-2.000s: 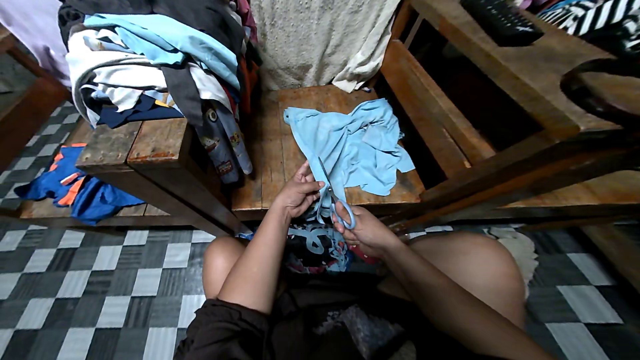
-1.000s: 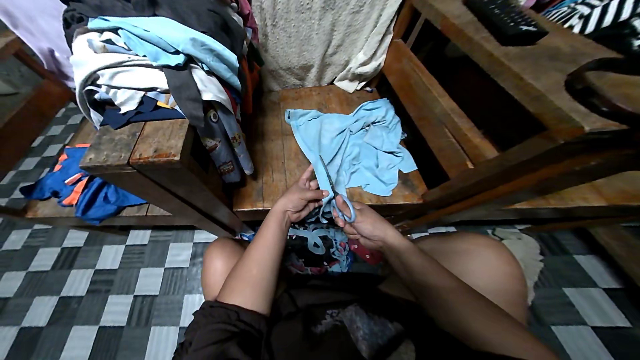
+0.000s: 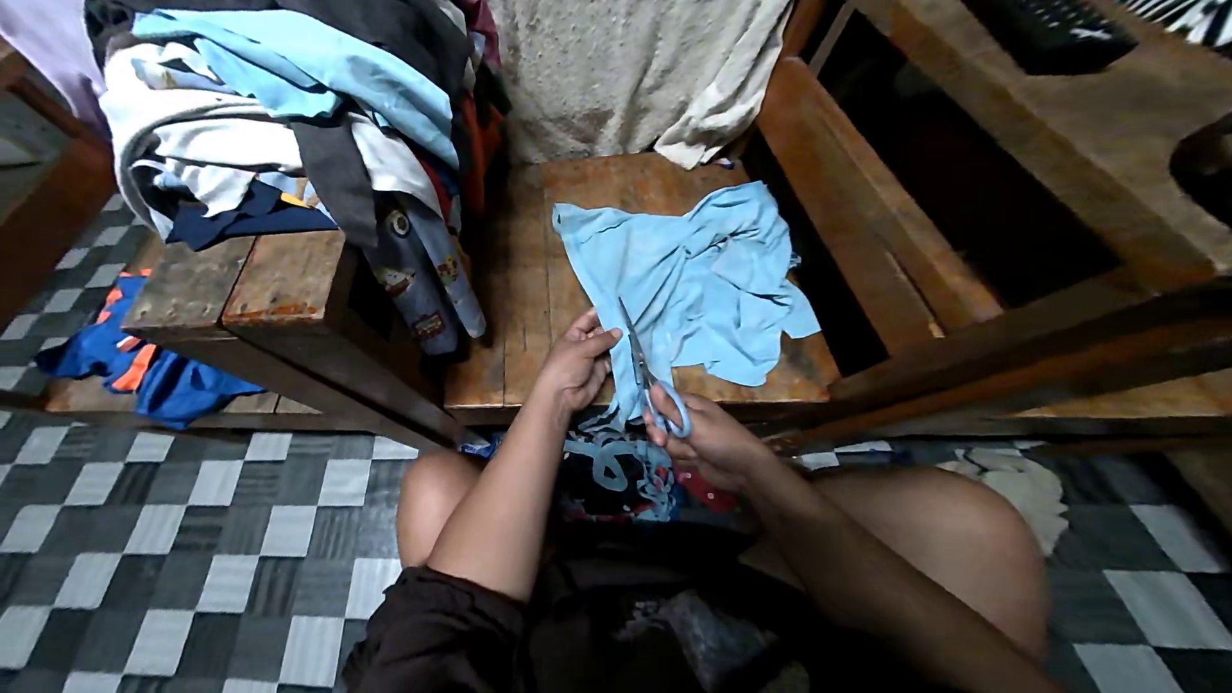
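A light blue cloth (image 3: 703, 279) lies spread and wrinkled on the wooden bench seat (image 3: 520, 318). My left hand (image 3: 582, 364) pinches its left edge between thumb and fingers. In my right hand (image 3: 698, 428) is a pair of scissors (image 3: 680, 412) with light blue handles, fingers through the loops. The blades point away from me and lie along the cloth just right of my left hand; how far they are apart is hard to tell. Below the hands, thin light blue cloth strips (image 3: 608, 467) rest on dark patterned fabric in my lap.
A heap of clothes (image 3: 279, 115) covers the wooden armrest (image 3: 289, 279) at left. Blue and orange clothing (image 3: 173, 380) lies on a low board beyond it. A pale cloth (image 3: 626, 77) hangs behind the seat. A black remote control (image 3: 1059, 34) sits on the wooden surface at upper right.
Both hands and the scissors have moved slightly away from me along the cloth's left edge. The cloth lies in nearly the same place.
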